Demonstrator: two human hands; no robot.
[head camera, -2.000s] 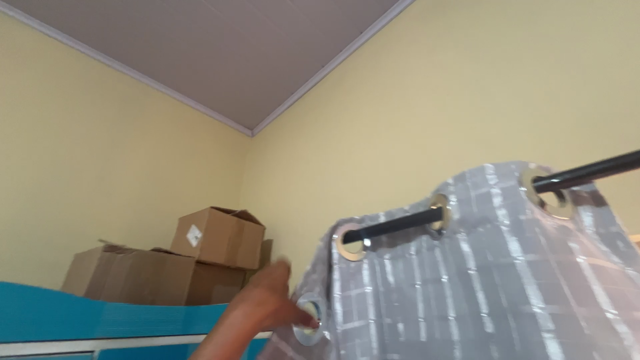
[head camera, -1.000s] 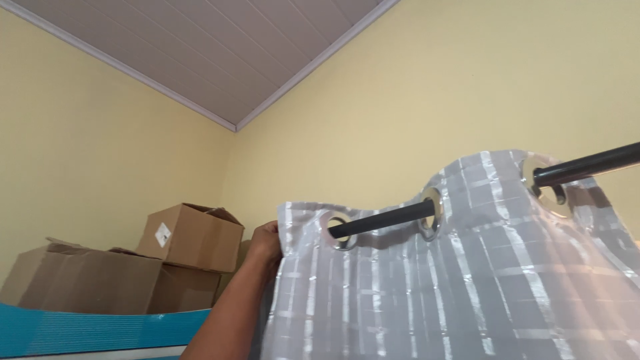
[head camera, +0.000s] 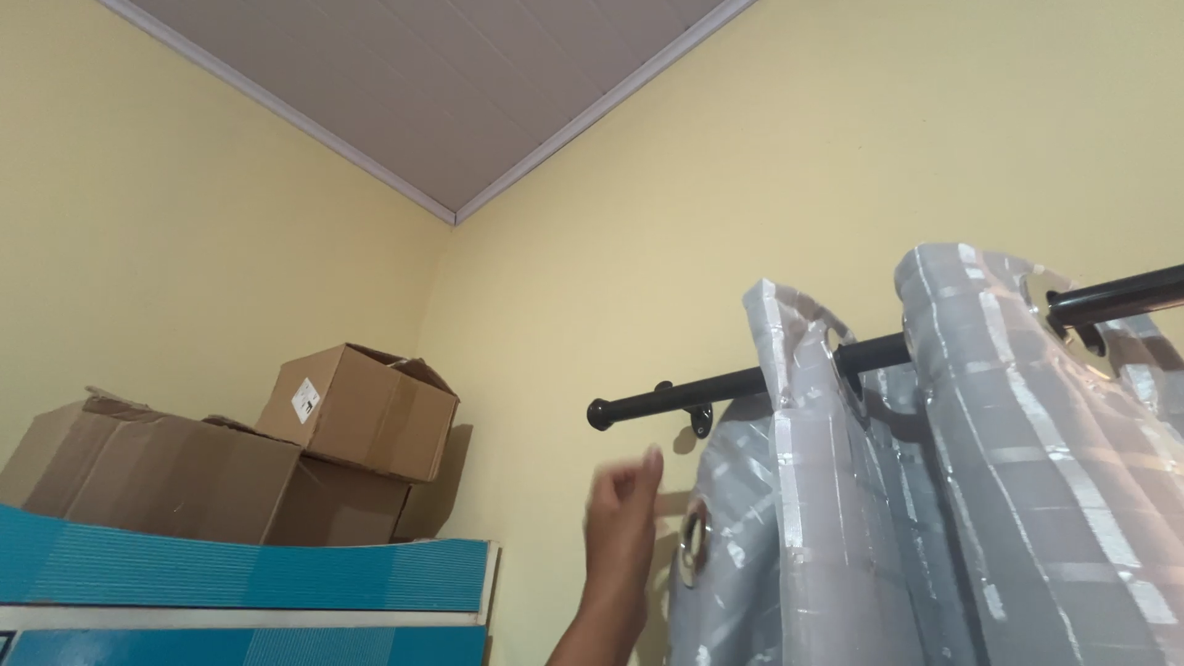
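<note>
A grey curtain (head camera: 851, 518) with shiny white stripes hangs in folds from a black curtain rod (head camera: 684, 396). The rod's left end, with its round finial (head camera: 600, 414), stands out bare past the fabric. Metal eyelets near the top have the rod through them, but one eyelet (head camera: 692, 544) at the curtain's left part hangs below the rod, off it. My left hand (head camera: 622, 518), somewhat blurred, is raised below the rod end, just left of that eyelet. Its fingers are curled, the thumb stands apart, and nothing shows in it. My right hand is not in view.
A wall bracket (head camera: 701, 416) holds the rod close to the yellow wall (head camera: 555, 305). At the left, cardboard boxes (head camera: 370, 407) are stacked on top of a blue and white piece of furniture (head camera: 370, 573). The panelled ceiling (head camera: 435, 83) meets the walls above.
My left hand has let go of the curtain's upper left edge. The curtain has bunched to the right, baring the rod's end and bracket. The view has shifted.
</note>
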